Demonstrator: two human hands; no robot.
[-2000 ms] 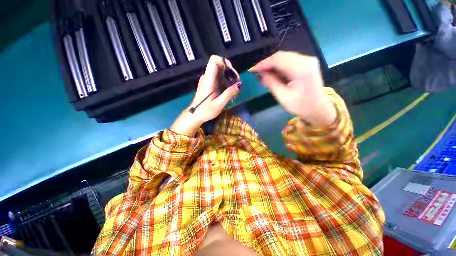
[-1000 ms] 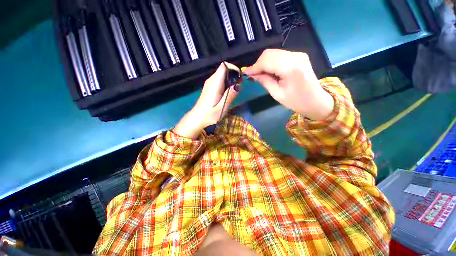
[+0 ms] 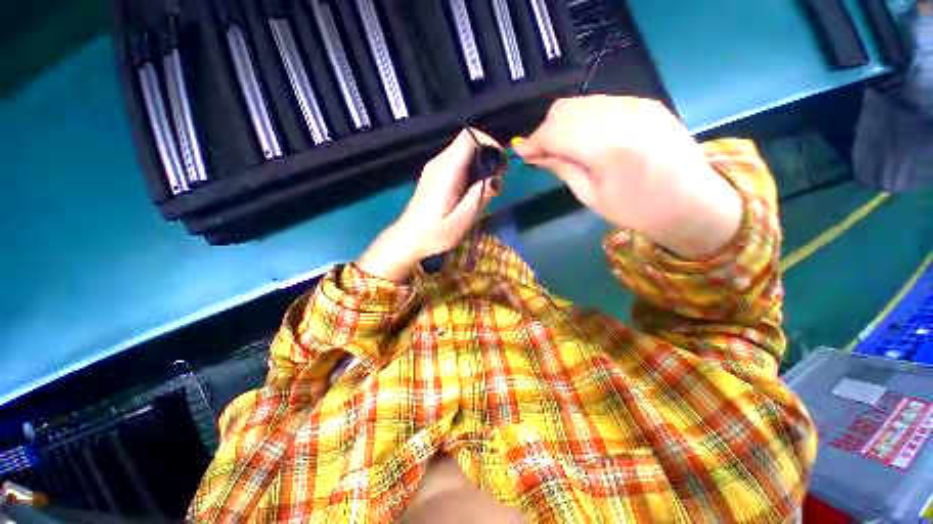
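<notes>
My left hand [image 3: 442, 205] holds a small black end piece [image 3: 487, 162] between thumb and fingers, with a thin dark cable beside it. My right hand [image 3: 624, 159] is just to its right, with thumb and forefinger pinched on a tiny yellow-tipped piece [image 3: 518, 144] close to the end piece. Whether the two pieces touch cannot be told. Silver bar units [image 3: 299, 80] lie in rows in the slotted black foam tray [image 3: 220, 197] beyond my hands.
Fine silvery pieces [image 3: 598, 43] lie on a dark patch at the tray's right. Black foam strips [image 3: 837, 33] lie farther right on the teal bench [image 3: 706, 67]. A grey lidded box [image 3: 818, 394] and blue crates [image 3: 900, 322] stand at right; a wire rack [image 3: 200, 384] is lower left.
My right hand first moved in to the end piece, then turned, its wrist swinging right. The cable at my left hand has shifted. The view has moved slightly.
</notes>
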